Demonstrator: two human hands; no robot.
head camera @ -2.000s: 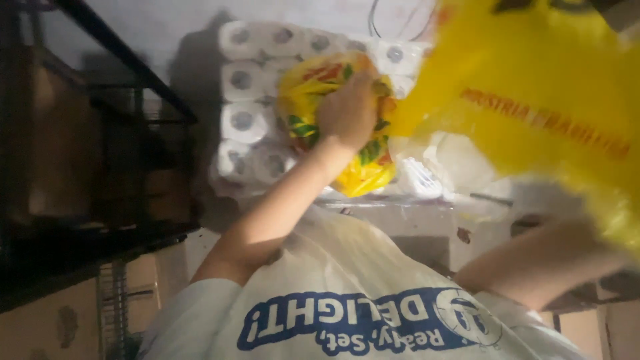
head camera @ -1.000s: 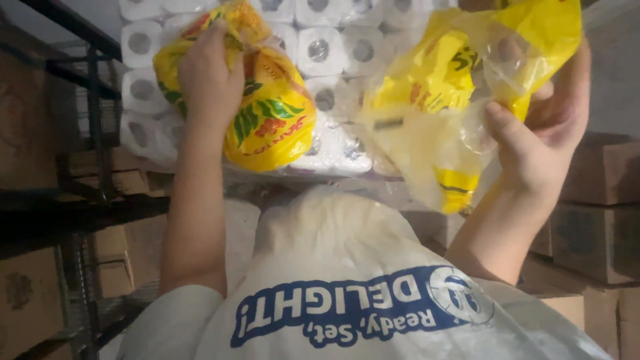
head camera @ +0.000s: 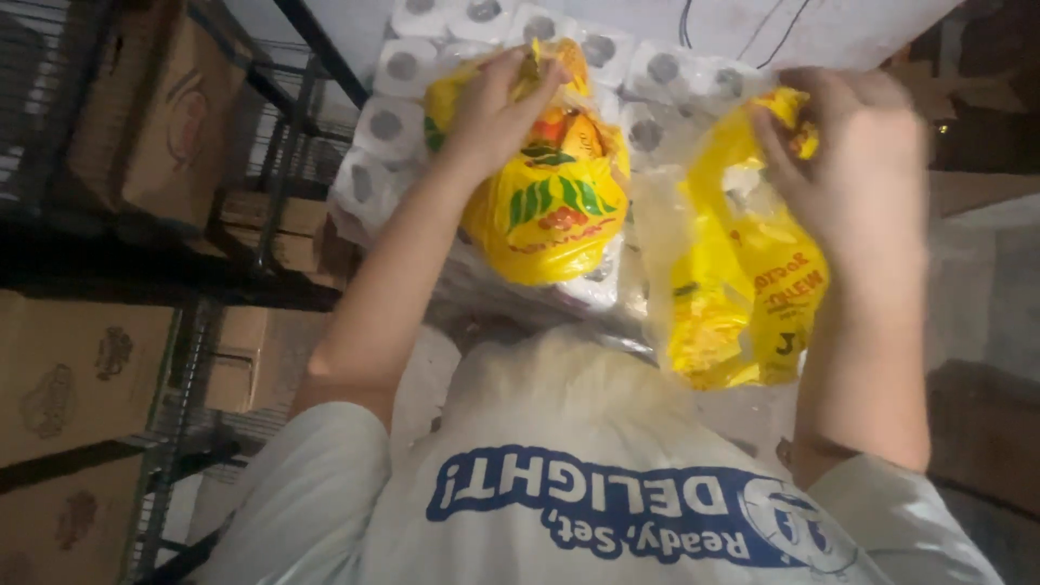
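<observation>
My left hand grips the gathered top of a full yellow plastic bag with green and red print. That bag rests on a plastic-wrapped pack of white paper rolls. On the right, my right hand, blurred, holds the upper edge of a torn, limp yellow and clear plastic bag. This film hangs down beside the pack's right part. What the full bag contains is hidden.
Black metal shelving stands on the left, with cardboard boxes on it. Thin dark cables lie against the pale surface beyond the pack. More brown boxes are at the right.
My right hand has moved up and away from my body with the torn plastic, which now hangs lower from it. My left hand stays on the full bag's top.
</observation>
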